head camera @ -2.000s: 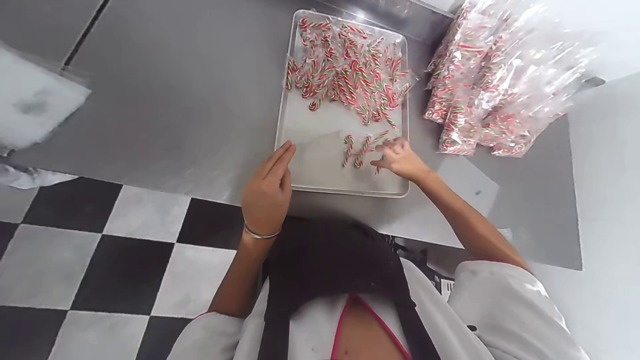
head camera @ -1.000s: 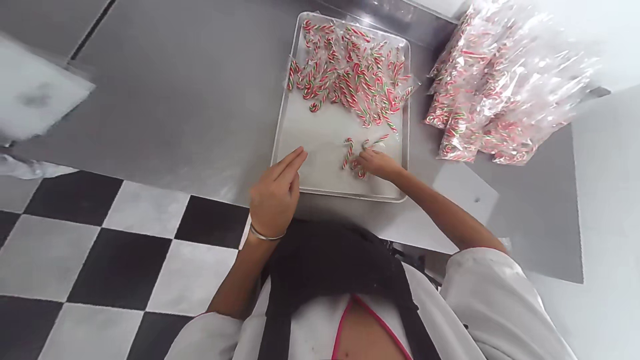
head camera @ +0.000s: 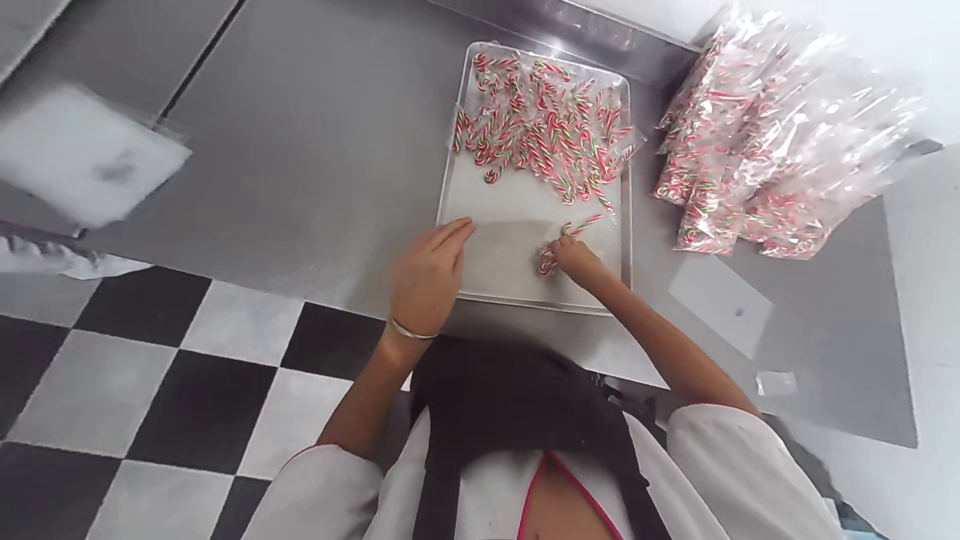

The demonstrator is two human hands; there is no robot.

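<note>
A metal sheet tray (head camera: 442,196) lies on the steel table. Many red, white and green striped candy canes (head camera: 551,142), seemingly in clear wrappers, fill its far half. My left hand (head camera: 429,276) rests at the tray's left edge, fingers extended and nothing seen in it. Over the tray's near right part, the fingertips of my right hand (head camera: 576,261) are on a small group of candy canes (head camera: 547,260); the hand partly covers them, and whether it grips one is not plain. Another candy cane (head camera: 585,223) lies just beyond those fingers.
Several clear bags packed with candy canes (head camera: 750,150) are piled to the tray's right. A white sheet (head camera: 721,304) and a small clear wrapper (head camera: 776,383) lie nearer on the steel table (head camera: 315,142). At the left is a blurred white stack (head camera: 90,157), with a person's white sleeve (head camera: 60,259) below.
My right hand has moved left from where it was two seconds ago, to the small group of candy canes. These now lie closer together. My left hand stays by the tray's left edge.
</note>
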